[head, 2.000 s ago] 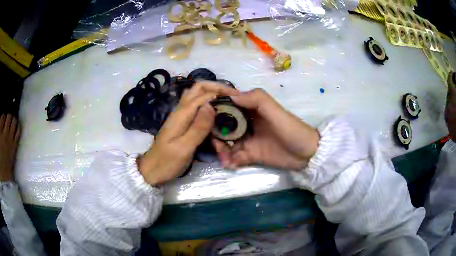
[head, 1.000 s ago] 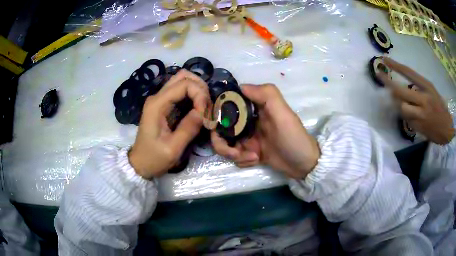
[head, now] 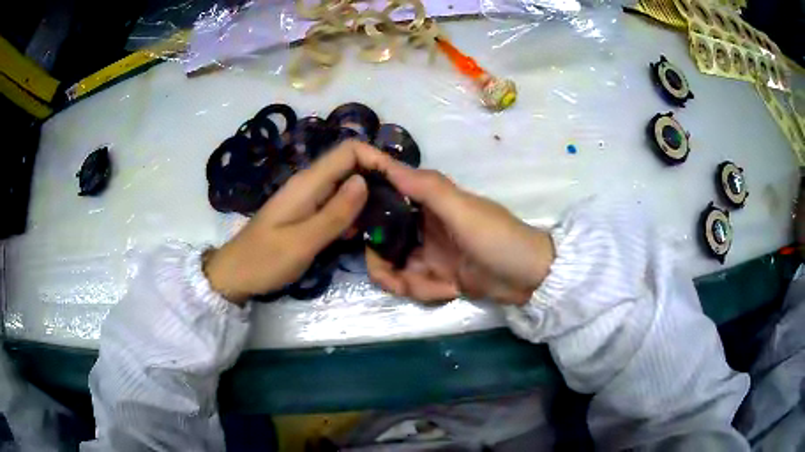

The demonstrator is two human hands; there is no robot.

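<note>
A black round unit with a green centre spot is held between my hands in front of the pile; no tan band shows on its face. My right hand grips it from the right, fingers curled under it. My left hand has its fingers at the unit's upper left edge; whether they pinch a black ring is hidden. A loose pile of black rings lies behind and left of my hands, partly covered by them.
Four units with tan bands stand at right, a dark unit at far left. Peeled liners lie at the far side beside an orange-handled tool. Adhesive ring sheets are at far right. The green edge is nearest me.
The tan band seen on the held unit is gone from its face. My left hand has closed back against the unit. Another person's hand has left the right side, where an added unit lies.
</note>
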